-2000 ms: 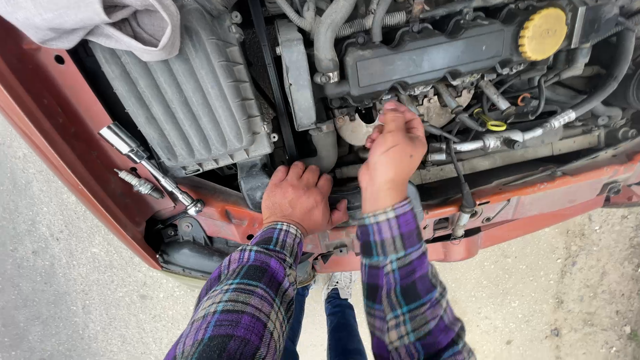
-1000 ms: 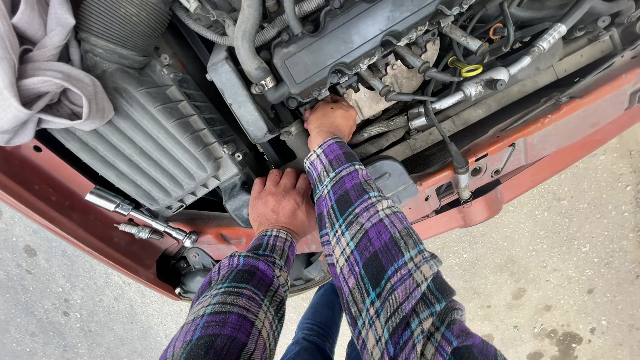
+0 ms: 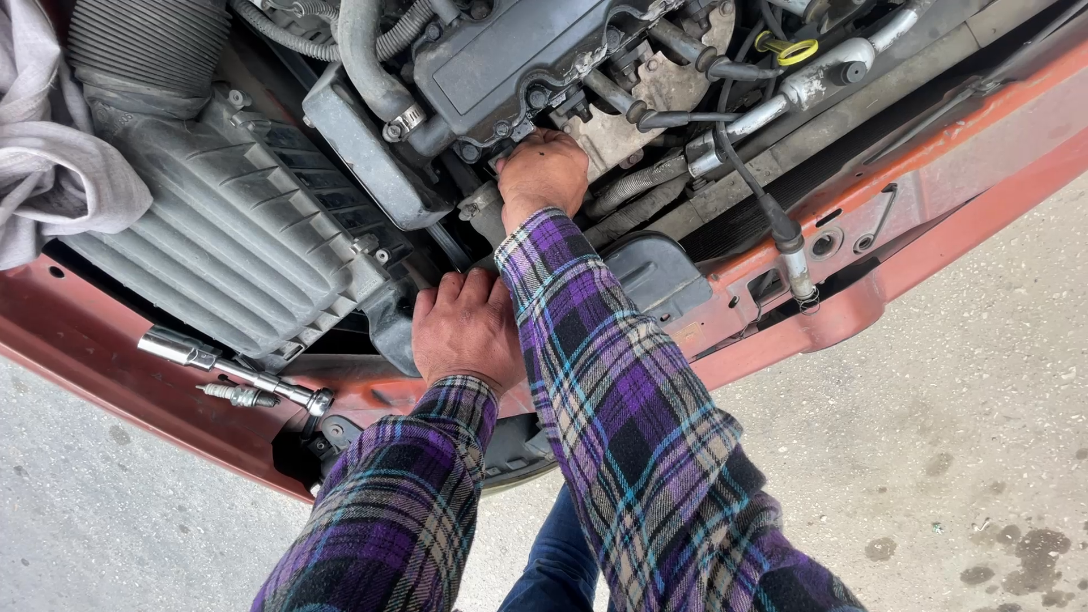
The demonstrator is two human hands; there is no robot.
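My right hand (image 3: 544, 174) reaches down at the near left end of the black valve cover (image 3: 510, 59), its fingertips hidden against the engine; whether it holds anything cannot be seen. My left hand (image 3: 469, 330) rests back up on the front body panel, beside the air filter housing (image 3: 229, 229), with its fingertips bent over the edge. A detached spark plug wire boot (image 3: 797, 263) lies over the front panel at right. On the panel at left lie a chrome ratchet with a socket (image 3: 242, 367) and a spark plug (image 3: 238, 394).
A grey cloth (image 3: 68, 170) is draped over the far left. A ribbed intake hose (image 3: 149, 51) joins the filter housing. A yellow dipstick handle (image 3: 789, 51) stands beyond a metal pipe (image 3: 748, 119). The red front panel (image 3: 926, 255) runs along the near side of the engine bay.
My right hand has moved left and down beside the end of the valve cover. My left hand has stayed at the front panel. The view has turned and come closer.
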